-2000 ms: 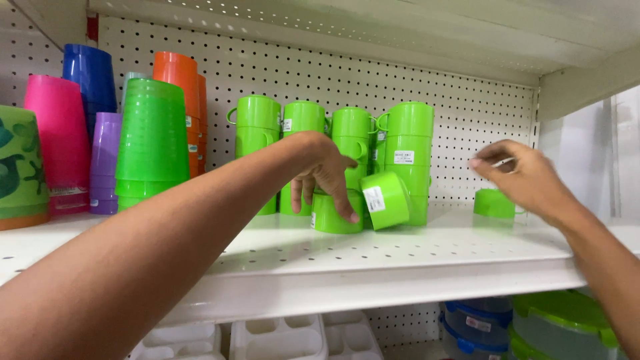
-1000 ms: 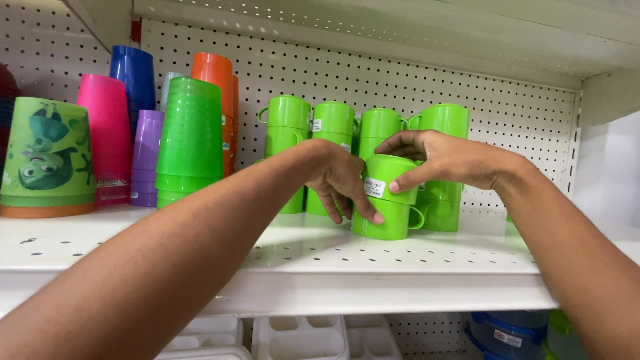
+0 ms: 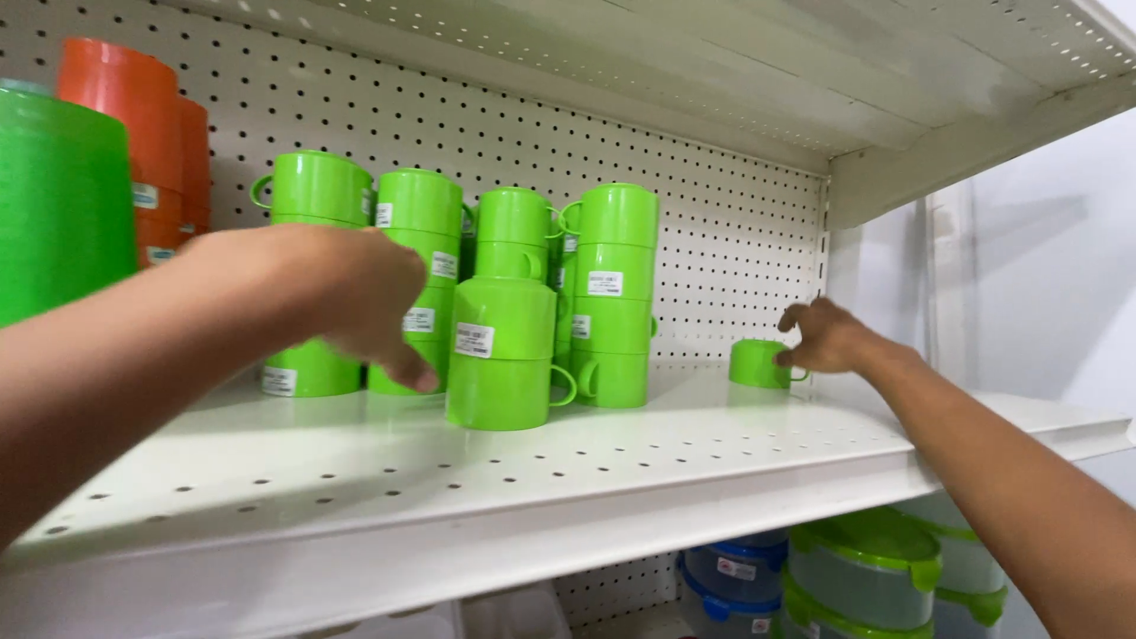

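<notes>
Two green plastic mugs (image 3: pixel 500 355) stand stacked upside down near the front of the shelf, the lower one's handle pointing right. My left hand (image 3: pixel 355 302) hovers just left of them with fingers apart, holding nothing, and partly hides the mug stacks behind. Taller stacks of green mugs (image 3: pixel 614 302) rise in a row at the back, several with white labels. At the right, my right hand (image 3: pixel 821 337) is at a single green mug (image 3: pixel 754 364), its fingers apart beside the handle; whether they touch the mug is unclear.
Green (image 3: pixel 58 204) and orange tumblers (image 3: pixel 120 124) stand in stacks at the left. A perforated panel (image 3: pixel 710 257) backs the white shelf (image 3: pixel 532 497), and another shelf (image 3: pixel 621 62) hangs overhead. Lidded food containers (image 3: pixel 861 568) sit below at the right.
One mug, tilted two seconds ago, now sits on top of another. Both hands have let go of the stack; the right hand has moved right to the single mug. The view has shifted right.
</notes>
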